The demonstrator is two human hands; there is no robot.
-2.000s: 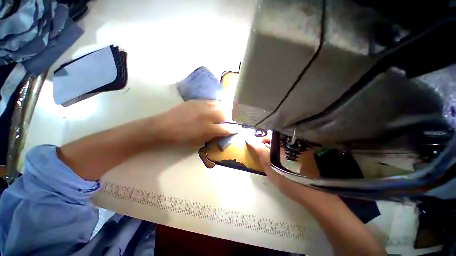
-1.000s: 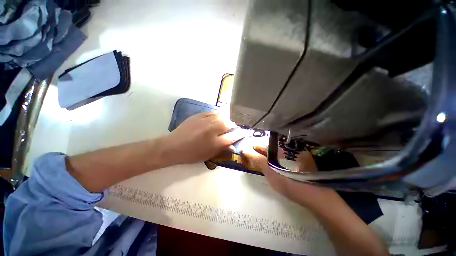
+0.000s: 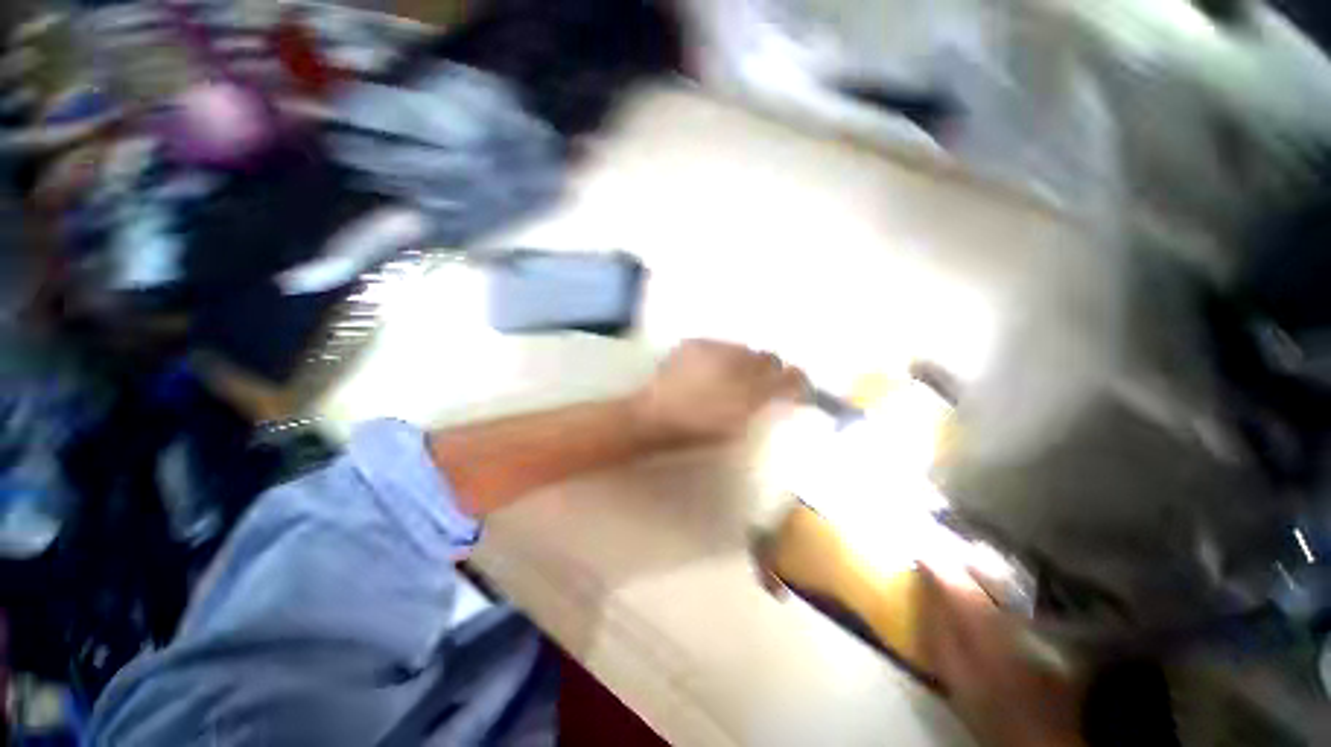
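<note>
The picture is blurred. My left hand (image 3: 718, 391) is over the table left of the needle area, fingers curled. A small blue-grey piece (image 3: 832, 404) shows at its fingertips, partly lost in glare; whether it is gripped cannot be told. My right hand (image 3: 975, 620) is at the right side of the yellowish bed plate (image 3: 847, 574), below the bright light; its fingers are blurred. The off-white machine head (image 3: 1131, 453) is at right. The needle and presser foot cannot be made out. A light piece (image 3: 562, 292) lies on the dark stack (image 3: 631, 295) left of the machine.
A blue-grey fabric heap (image 3: 453, 146) lies at upper left, with a white strip (image 3: 355, 248) beside it. Shiny crinkled material (image 3: 348, 329) lines the table's left edge. Dark cloth and mixed coloured items are at far left. Pale material is at the top right.
The view has swung left, moving the scene right and tilting it. My left hand has moved away from the needle area, apart from my right hand. More of the left surroundings shows.
</note>
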